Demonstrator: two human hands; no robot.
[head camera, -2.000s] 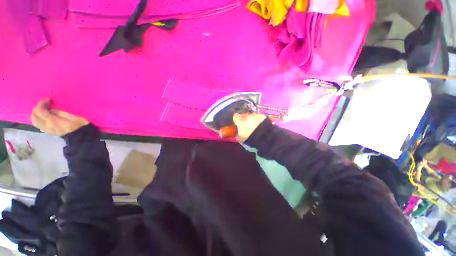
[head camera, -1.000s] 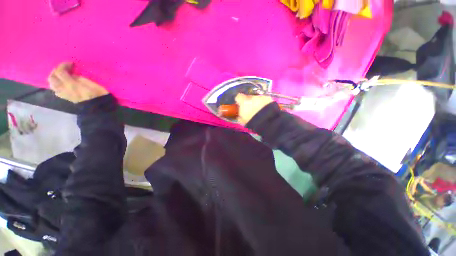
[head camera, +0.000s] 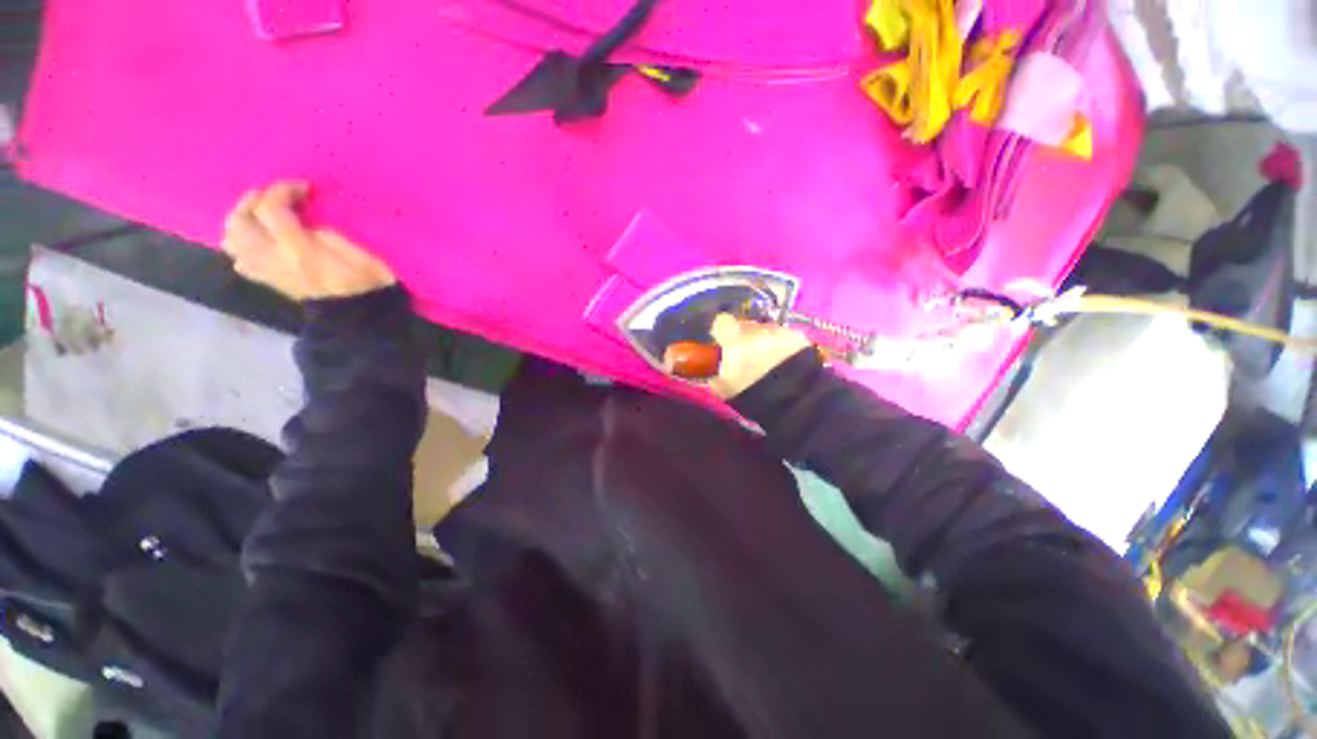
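Observation:
My right hand (head camera: 757, 355) is closed around the orange-brown handle of the silver steam iron (head camera: 667, 318). The iron lies near the front edge of the bright pink table cover (head camera: 477, 202), its pointed tip towards the left. Part of a pink piece (head camera: 653, 248) with pale edge lines shows from under the iron on its left; the rest is hidden. My left hand (head camera: 301, 248) rests at the table's front edge, well left of the iron, fingers curled; whether it holds anything is unclear.
Dark pointed pieces (head camera: 581, 87) lie at the far middle. A yellow heap (head camera: 924, 72), magenta strips (head camera: 965, 185) and a pale pink scrap (head camera: 1043, 98) lie at the far right. A tan hose (head camera: 1155, 306) runs off right. Dark garments (head camera: 159, 534) are at lower left.
The view has shifted, so the table shows further right and tilted. The iron now covers more of the pink piece than two seconds ago. My left hand's fingers look more curled.

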